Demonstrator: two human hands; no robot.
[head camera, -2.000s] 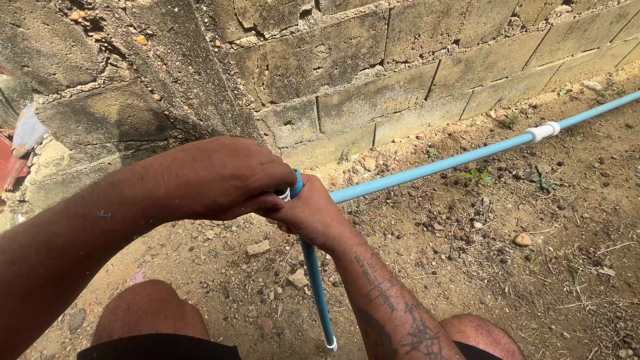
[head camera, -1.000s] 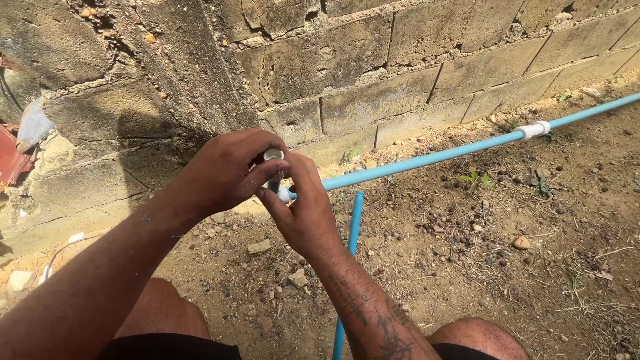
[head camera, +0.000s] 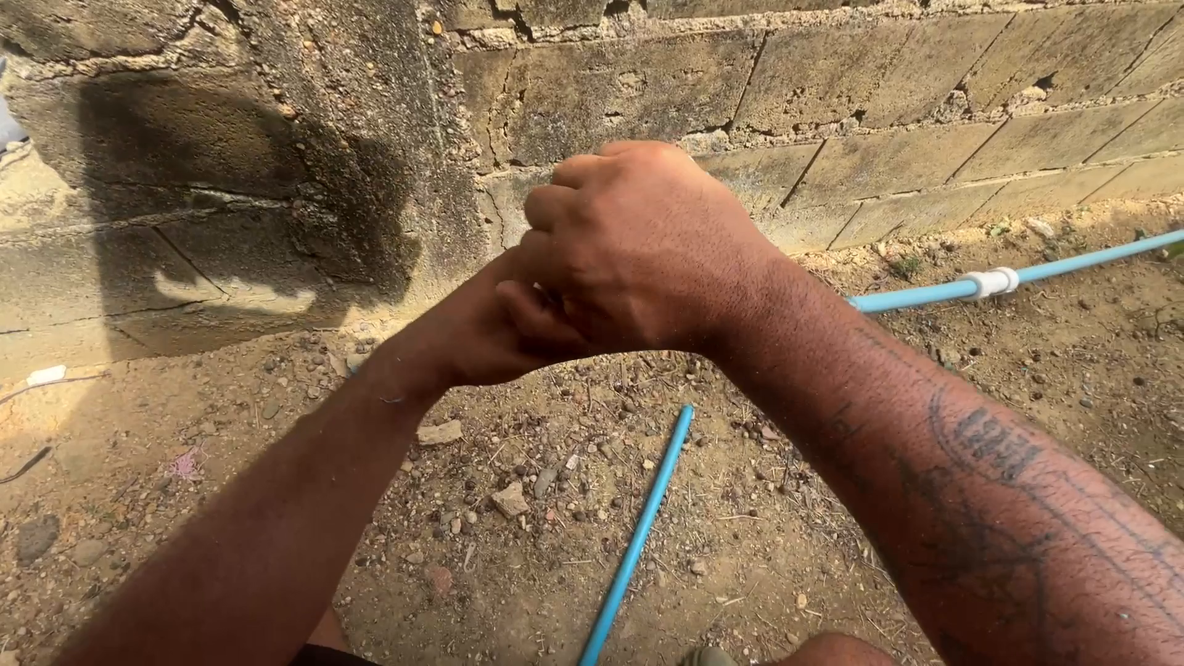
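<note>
My right hand (head camera: 647, 245) is curled in front of my left hand (head camera: 499, 324), and the two touch. Whatever lies between them is hidden by the fingers and the back of the right hand. A long blue plastic pipe (head camera: 1101, 265) with a white coupling (head camera: 990, 282) runs from behind my right wrist to the right edge; its near end cannot be seen. Below my hands, apart from them, a second blue pipe (head camera: 638, 536) slants down to the bottom edge of the view.
A rough concrete block wall (head camera: 629, 92) with a rugged pillar (head camera: 370, 120) stands close behind my hands. Small stones (head camera: 511, 499) and twigs lie scattered on the dirt ground. A thin wire with a white end (head camera: 46, 376) lies at the left.
My hands held a small round white-rimmed fitting, which is now out of sight. The right hand has moved up and over the left. The lower pipe, earlier at my hands, now stands apart from them.
</note>
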